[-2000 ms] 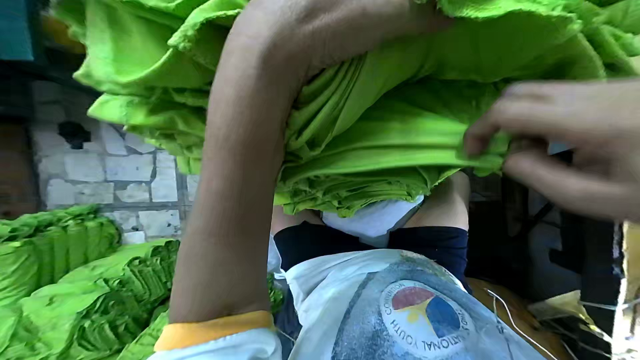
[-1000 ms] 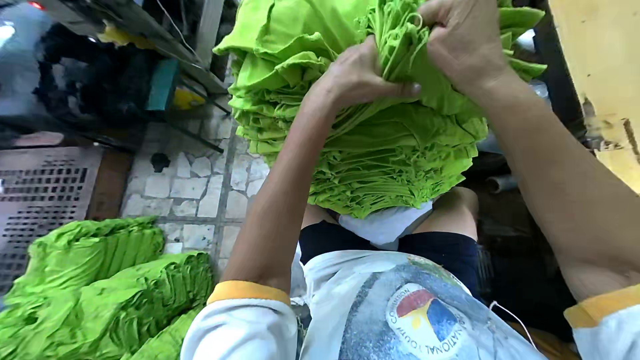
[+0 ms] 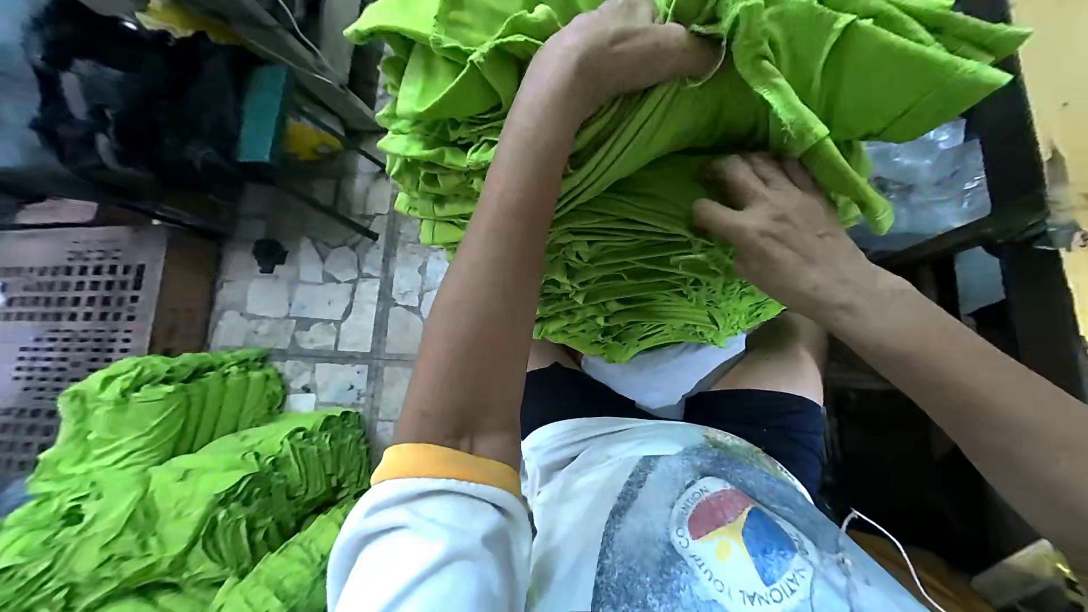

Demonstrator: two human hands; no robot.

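Observation:
A thick pile of bright green fabric pieces (image 3: 646, 280) rests across my lap. My left hand (image 3: 633, 51) is closed on the upper layers at the top of the view, its fingertips partly hidden in the folds. Beneath a raised flap, my right hand (image 3: 769, 212) lies on the pile with its fingers spread, palm down, touching the cloth. Loose green edges hang over to the right of that hand. The layers below are stacked with their ruffled edges toward me.
More green fabric bundles (image 3: 212, 476) lie at the lower left. Behind them stands a perforated crate (image 3: 76, 289) on the stone-tiled floor (image 3: 340, 297). A yellow board edge (image 3: 1054, 110) and a dark frame (image 3: 1020, 297) run along the right, near clear plastic (image 3: 931, 183).
My right hand has come down from the gathered cloth at the top to the lower layers. The upper layers, bunched between both hands a second ago, now spread out to the right.

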